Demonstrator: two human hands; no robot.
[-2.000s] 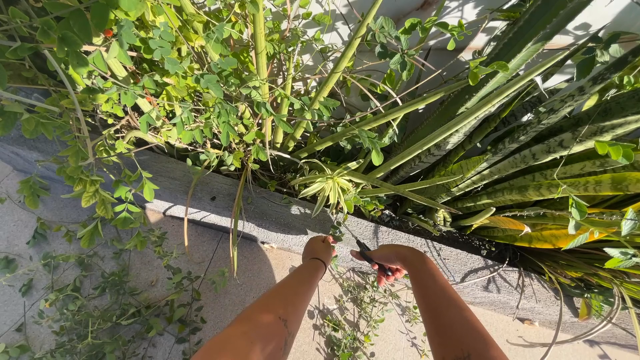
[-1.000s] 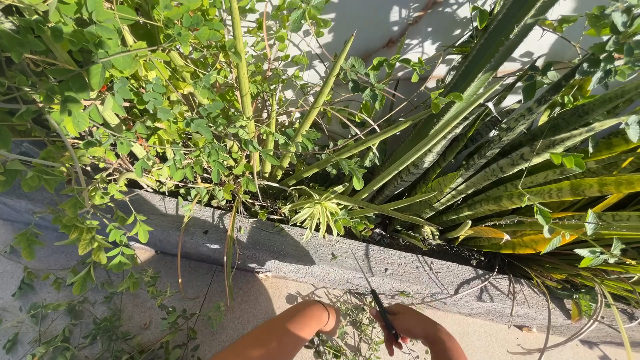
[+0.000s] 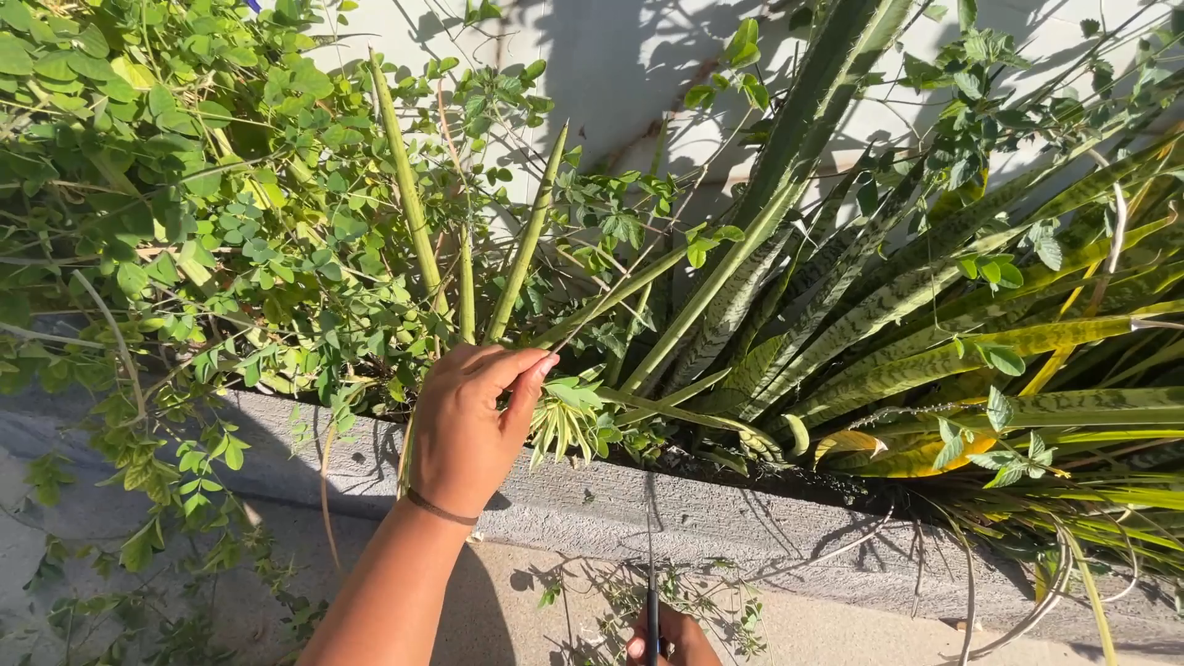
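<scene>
My left hand [image 3: 472,425] is raised over the planter's edge, its thumb and index finger pinched on a thin vine stem [image 3: 592,319] that runs up to the right. A small variegated spiky plant [image 3: 562,427] sits just right of that hand. Low in the view, my right hand [image 3: 680,640] grips the black handle of a tool [image 3: 652,601] with a long thin blade pointing up toward the planter; whether it is a knife or shears cannot be told. Cylindrical green sansevieria spikes [image 3: 527,236] stand behind my left hand.
A grey concrete planter wall [image 3: 740,527] crosses the view. Leafy bushes [image 3: 185,185] fill the left, broad snake plant leaves [image 3: 879,370] the right. Behind stands a pale wall [image 3: 592,83]. Cut vines [image 3: 601,601] lie on the paving, and dry leaf strands [image 3: 1054,592] hang over the edge at right.
My left hand has moved up from low over the paving to the plants and now pinches a stem. The right hand stays low, with the tool now pointing more straight up.
</scene>
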